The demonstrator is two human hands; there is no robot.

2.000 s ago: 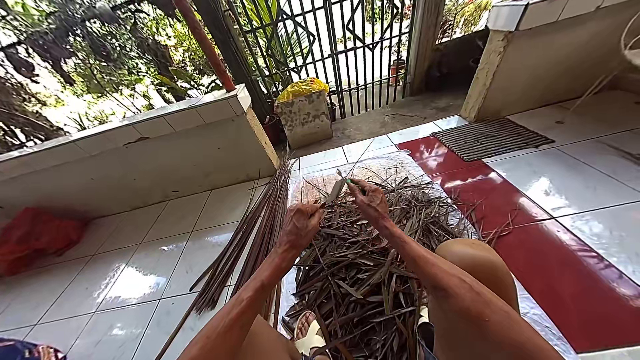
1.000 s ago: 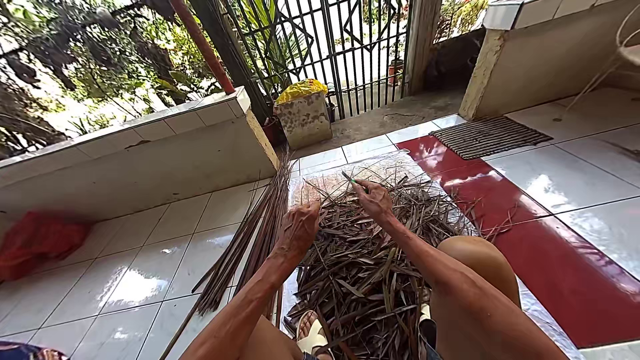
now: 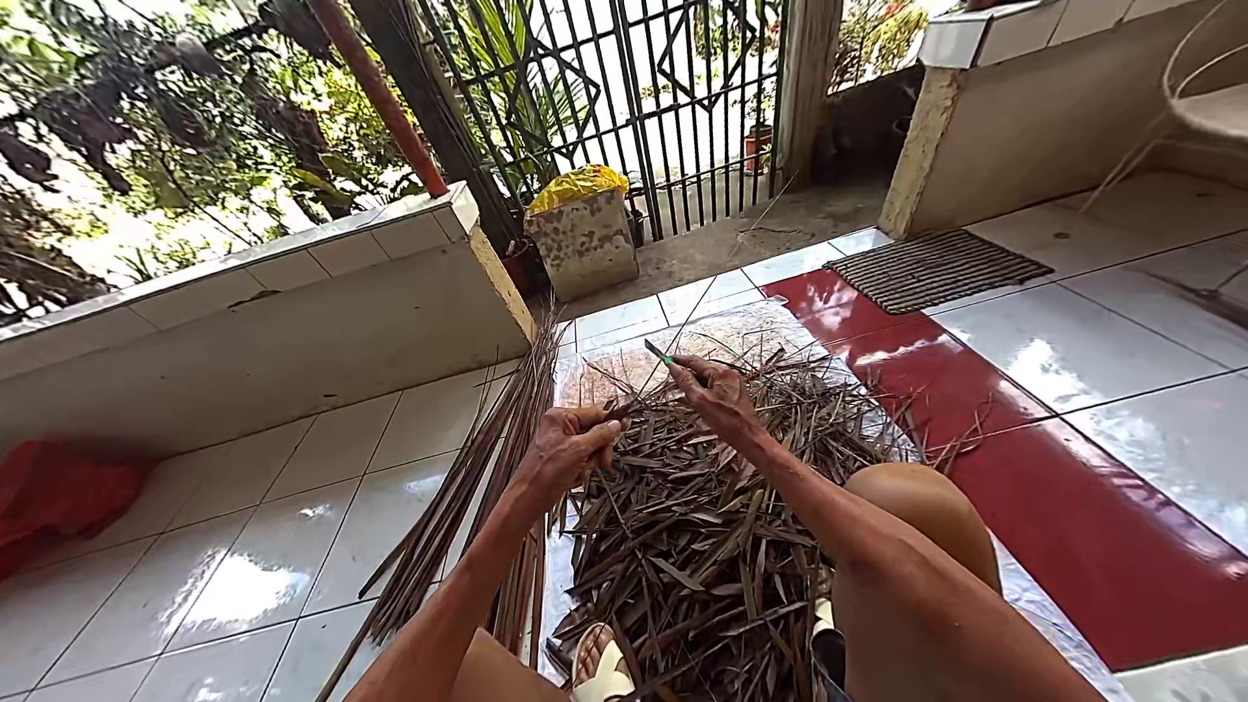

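Note:
My left hand (image 3: 577,441) is closed on a thin brown palm leaf rib, whose slender end runs up and away toward the gate. To its right, my right hand (image 3: 717,388) grips a small knife (image 3: 659,352) with a green part by the blade, which points up and left. Both hands are above a big pile of dry brown leaf strips (image 3: 692,546) on a pale sheet (image 3: 785,327). Left of the pile lies a bundle of long thin ribs (image 3: 453,487), partly behind my left forearm.
A low tiled wall (image 3: 322,331) runs along the left, with red cloth or plastic (image 3: 63,497) at its foot. Ahead are a metal gate (image 3: 634,107) and a block (image 3: 582,244) topped by a yellow bag (image 3: 577,185). A ribbed mat (image 3: 936,270) lies at the right.
A green-grey leaf piece seen between the hands two seconds ago no longer shows there. My hands have moved apart slightly, and the knife blade now shows more plainly.

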